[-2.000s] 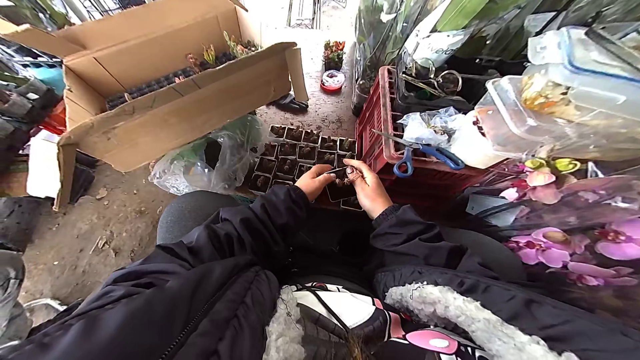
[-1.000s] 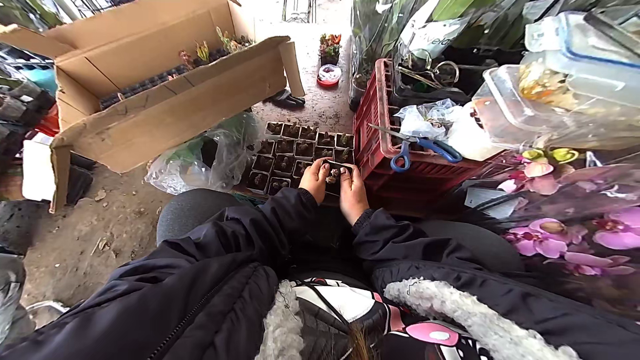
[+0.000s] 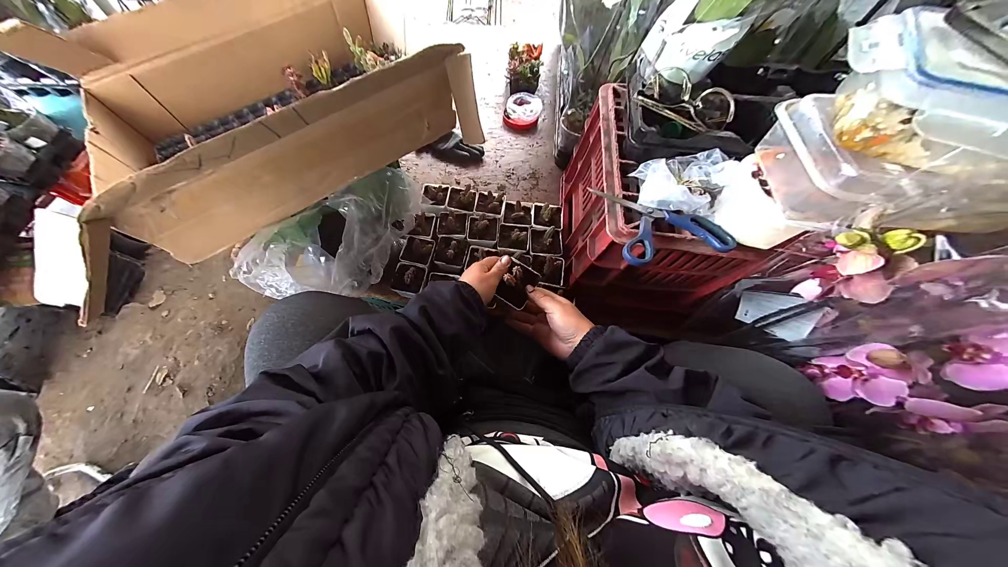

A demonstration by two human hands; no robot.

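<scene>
Between my two hands is a small square plant pot (image 3: pixel 516 281) with dark soil and a small plant in it. My left hand (image 3: pixel 484 279) grips its left side, thumb near the rim. At its lower right, the fingers of my right hand (image 3: pixel 556 321) touch and support it, palm partly turned up. Rows of similar square pots (image 3: pixel 451 224), filled with soil and small plants, stand just beyond my hands; my hands and the held pot hide some of them.
A long cardboard box (image 3: pixel 276 173) with small potted plants lies at the left, beside a clear plastic bag (image 3: pixel 315 252). On the right, blue-handled scissors (image 3: pixel 669 224) rest on a red plastic crate (image 3: pixel 591 173), near plastic tubs (image 3: pixel 795 169) and wrapped pink orchids (image 3: pixel 882 374).
My hands were close together over the pots; my right hand has turned more palm-up and lower. The small pot now shows plainly between them.
</scene>
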